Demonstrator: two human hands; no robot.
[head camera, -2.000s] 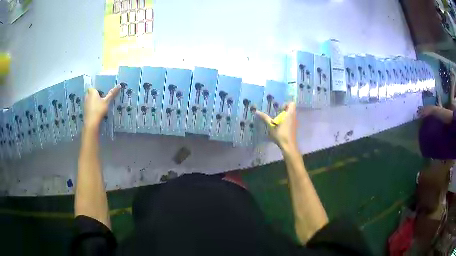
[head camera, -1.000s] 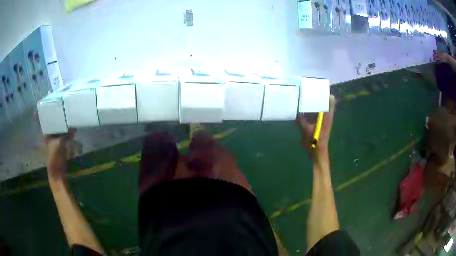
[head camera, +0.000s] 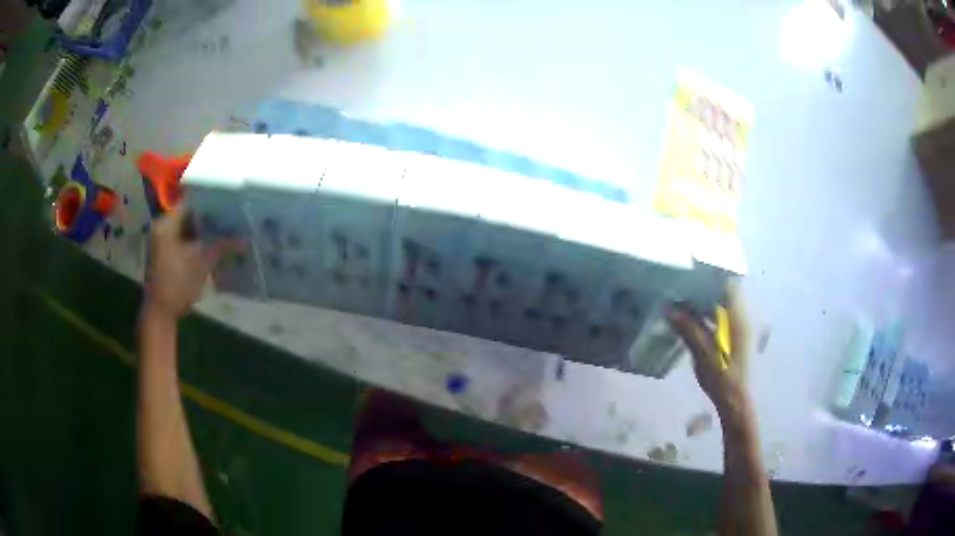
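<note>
A row of several light blue product boxes (head camera: 440, 277) is squeezed end to end between my two hands over the table. Their dark printed fronts face me and their pale ends face up. My left hand (head camera: 183, 262) presses the left end of the row. My right hand (head camera: 723, 340) presses the right end and also holds a yellow pen-like tool (head camera: 724, 333). Another line of light blue boxes (head camera: 450, 141) shows just behind the held row, mostly hidden by it.
A sticker sheet (head camera: 704, 157) lies behind the row's right end. A yellow tape roll (head camera: 349, 18) is at the back. An orange-red tape dispenser (head camera: 162, 173) and a dark blue one (head camera: 82, 204) are at left. More boxes (head camera: 885, 372) stand at right, near a purple sleeve.
My hands lifted the row off the table, showing its white ends, and have now carried it left. Its printed fronts face me again. The view has swung left to the tape dispensers.
</note>
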